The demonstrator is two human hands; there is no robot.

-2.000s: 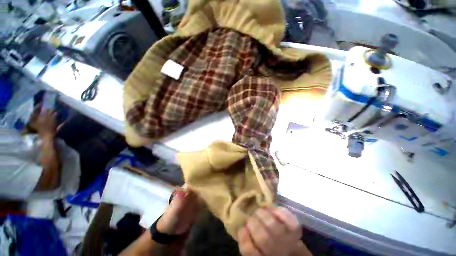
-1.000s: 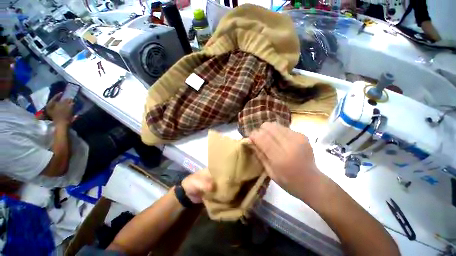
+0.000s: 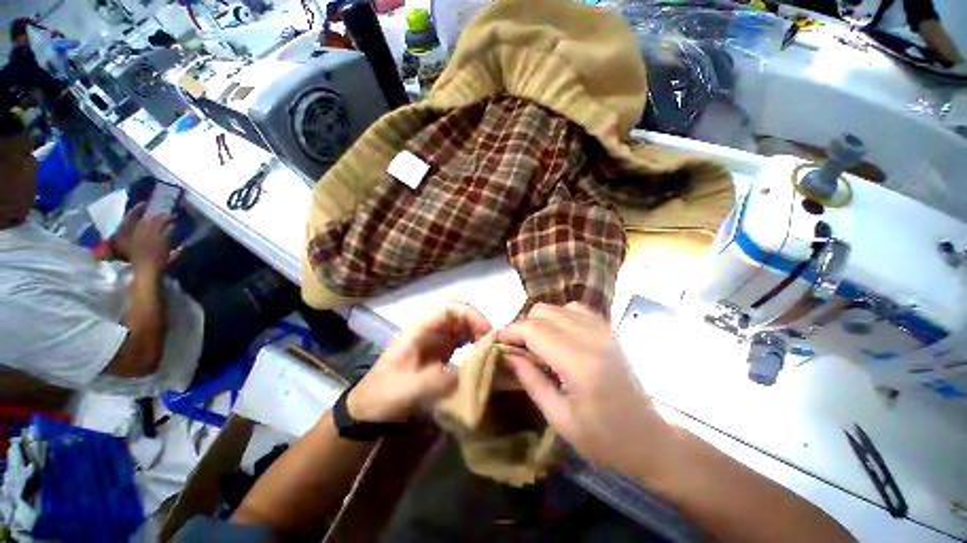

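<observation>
A tan jacket lies on the white machine table with its plaid lining showing and a white label on it. One plaid sleeve lining runs toward me to the tan sleeve end, which hangs at the table's front edge. My left hand and my right hand meet at the top of the sleeve end and pinch its edge between their fingertips. The fingers hide the exact spot held.
The white sewing machine head stands at right, with black thread snips on the table before it. Scissors and a grey machine are at back left. A seated person holds a phone at left. A cardboard box stands below the table.
My left hand has moved up from the side of the sleeve end to meet my right hand. The sleeve end is now bunched and hangs below both hands.
</observation>
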